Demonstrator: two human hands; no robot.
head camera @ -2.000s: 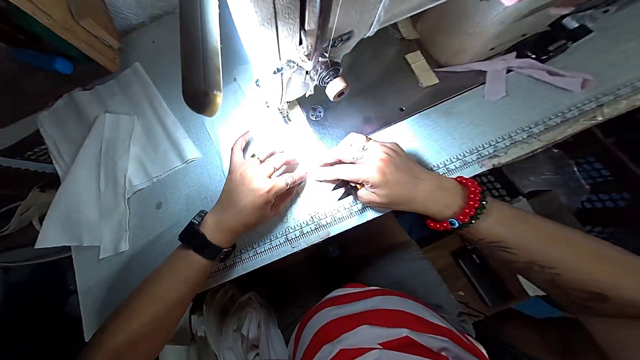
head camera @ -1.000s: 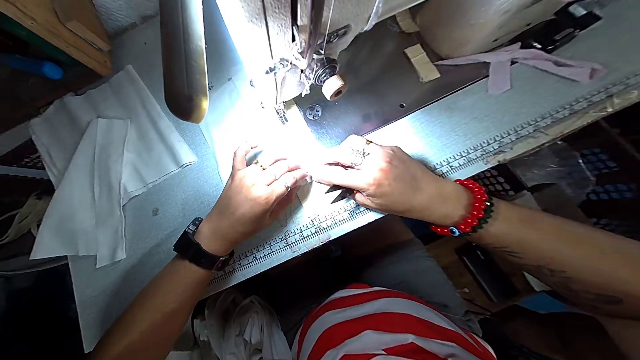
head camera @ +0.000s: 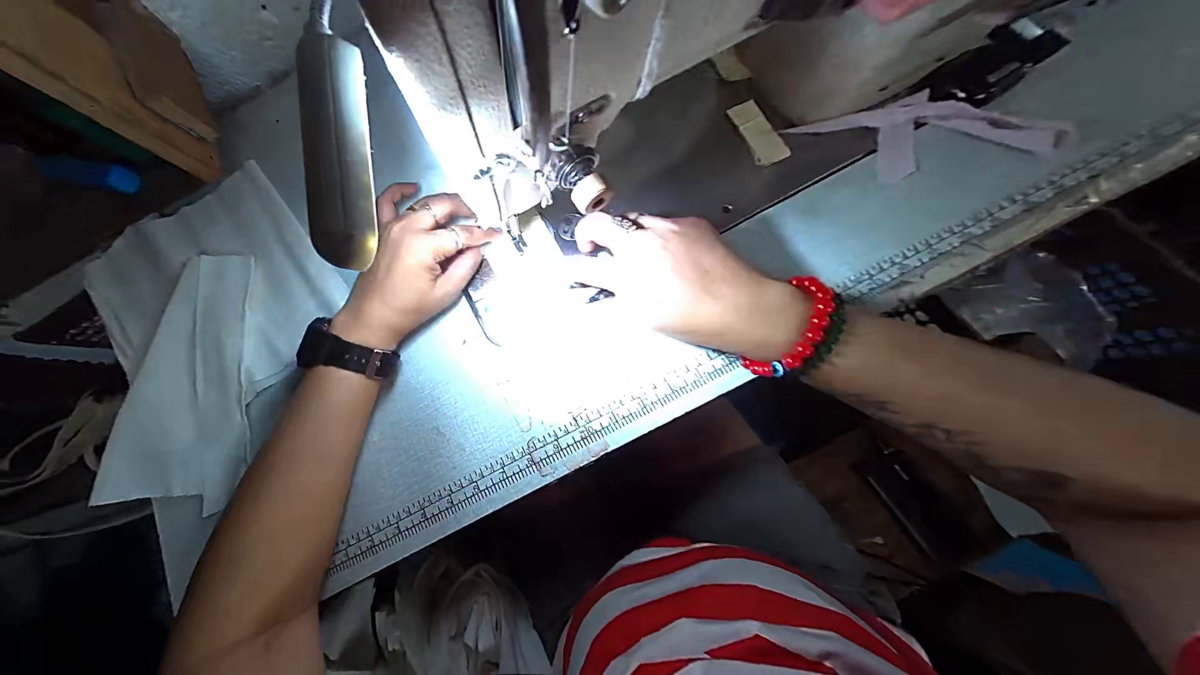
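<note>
Under the head of a sewing machine point(head camera: 539, 173), bright lamp light washes out the spot by the presser foot point(head camera: 516, 234). My left hand point(head camera: 417, 267) is just left of the foot, fingertips reaching toward it; whether they pinch cloth is lost in glare. To the right of the foot, my right hand point(head camera: 666, 272) is curled, with dark pointed blades point(head camera: 592, 293), perhaps of small snips, showing beneath its fingers. Folded white fabric pieces point(head camera: 206, 356) lie to the left of my left wrist.
A lamp point(head camera: 337, 150) hangs at upper left. Measuring tape markings point(head camera: 562, 441) run along the table's front edge. A pink fabric strip point(head camera: 900, 127) and a small beige piece point(head camera: 757, 133) lie at upper right. White cloth strips point(head camera: 478, 609) hang below the table.
Both hands have moved up toward the presser foot and apart from each other; before, their fingertips met in front of it.
</note>
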